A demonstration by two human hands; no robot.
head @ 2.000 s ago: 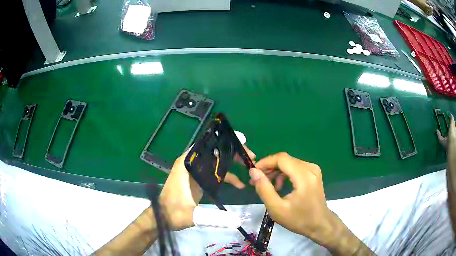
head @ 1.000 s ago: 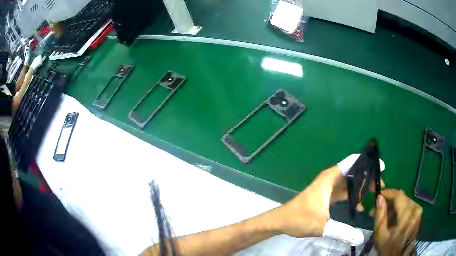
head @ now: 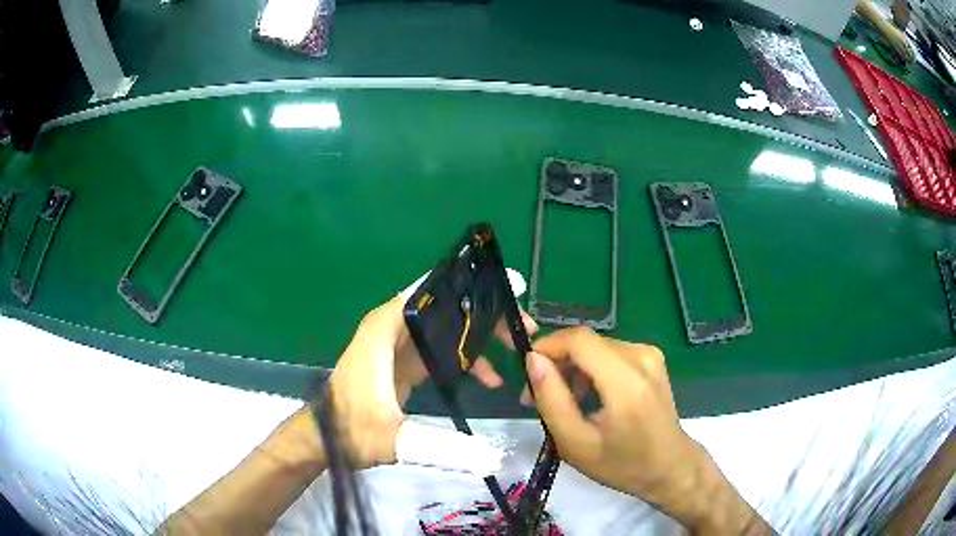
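A black phone middle frame, with an orange-yellow line on its inner face, is held up tilted in the middle of the view. My left hand holds it from the left and behind, with white finger cots on the thumb and a fingertip. My right hand has its thumb and index finger pinched on the frame's right side edge. Whether a small part is between those fingertips is too small to tell. A pile of red and black small parts lies below the hands, partly hidden by dark strips.
Several grey phone frames lie on the green belt, including one behind my right hand and one at left. Beyond the rail are parts bags, white rounds and a red tray. A blurred cord hangs low.
The view has swung back from the left to face the belt. The frames on the belt lie further left than two seconds ago. Both hands still hold the black frame, with the right fingers at its edge.
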